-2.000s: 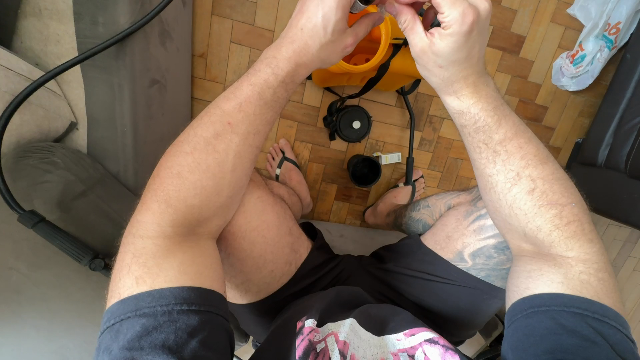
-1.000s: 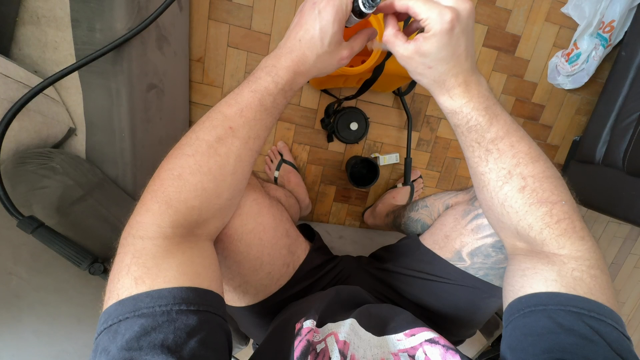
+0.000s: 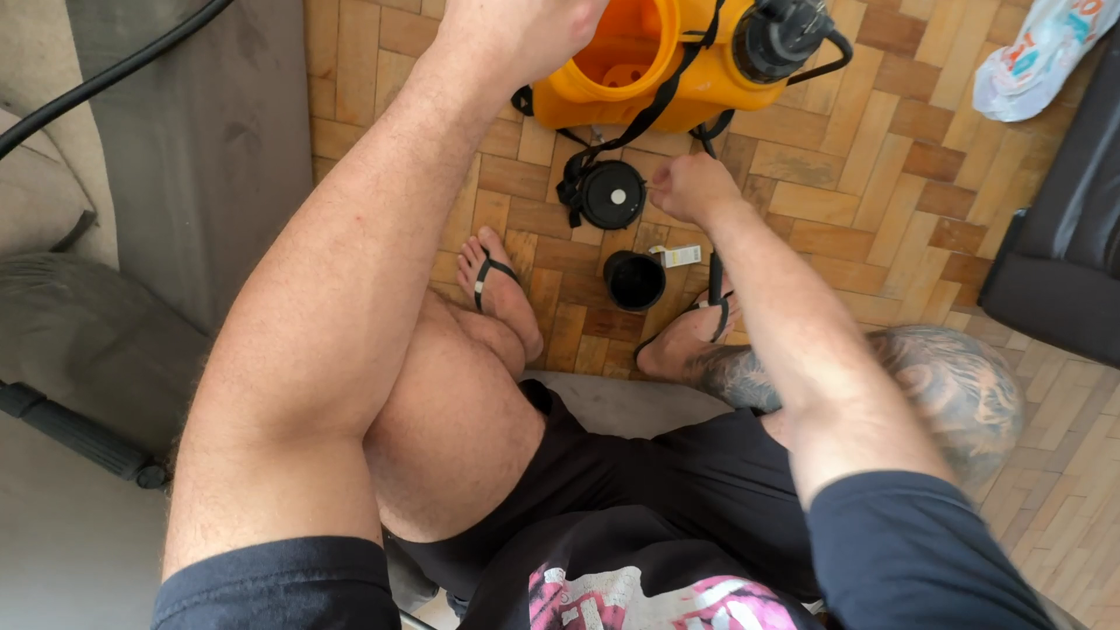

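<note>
My left hand (image 3: pixel 534 35) is at the top edge of the view, beside the round open mouth of a yellow-orange backpack sprayer tank (image 3: pixel 674 92); its fingers are cut off by the frame, so what it holds is hidden. My right hand (image 3: pixel 694 186) is lower, just right of a round black lid (image 3: pixel 612 194) on the floor, with its fingertips pinched near the lid's edge; whether something small is between them is unclear. A black strap (image 3: pixel 656 109) hangs across the tank. Below the lid stands a black cup-like container (image 3: pixel 634 281), with a small white tag (image 3: pixel 681 255) next to it.
A black pump part (image 3: pixel 779 39) sits on the tank's right side. A black hose (image 3: pixel 114 74) and a black wand handle (image 3: pixel 79 433) lie over the grey sofa (image 3: pixel 192 175) at left. My feet flank the cup. A plastic bag (image 3: pixel 1037 61) and dark furniture (image 3: pixel 1059 227) are at right.
My right hand has come down from beside my left hand above the tank to the black lid on the floor. The dark cylindrical item seen at my left hand earlier is out of view.
</note>
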